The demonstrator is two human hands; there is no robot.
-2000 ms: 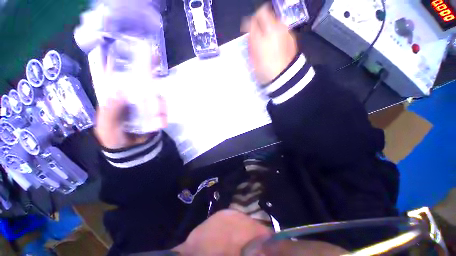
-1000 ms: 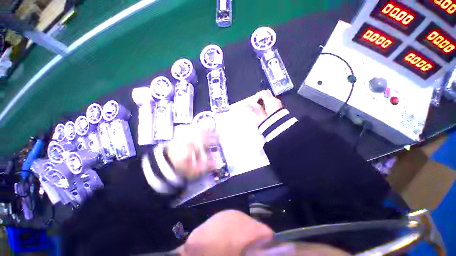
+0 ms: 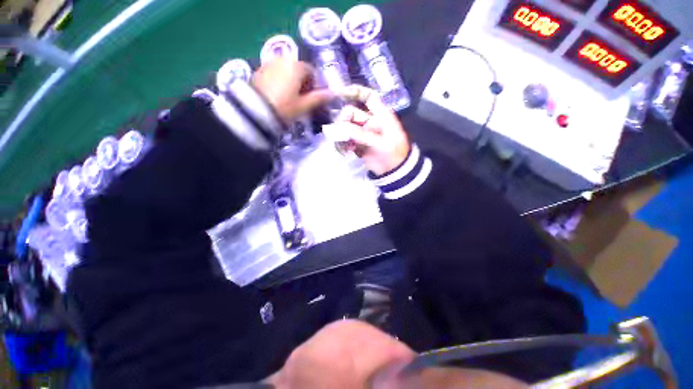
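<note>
One lavender-grey handheld unit lies on white paper [image 3: 338, 194]; its handle [image 3: 287, 216] shows, and its upper part is blurred or hidden. My left hand [image 3: 289, 90] is above the back row of units, fingers pointing right towards my other hand; whether it holds anything cannot be told. My right hand [image 3: 376, 137] is over the paper's upper part, its fingers bent around a small pale piece [image 3: 334, 132]. The fingertips of both hands are close together; contact is unclear.
Several units with round spoked heads [image 3: 362, 24] stand in a back row. More units [image 3: 91, 175] cluster at left, partly behind my sleeve. A meter box [image 3: 524, 83] with red digits is at right. A cardboard box [image 3: 631, 251] is below the bench edge.
My left hand has moved up from the unit on the paper to the back row. My right hand has moved left in view, closer to it. The camera view has shifted.
</note>
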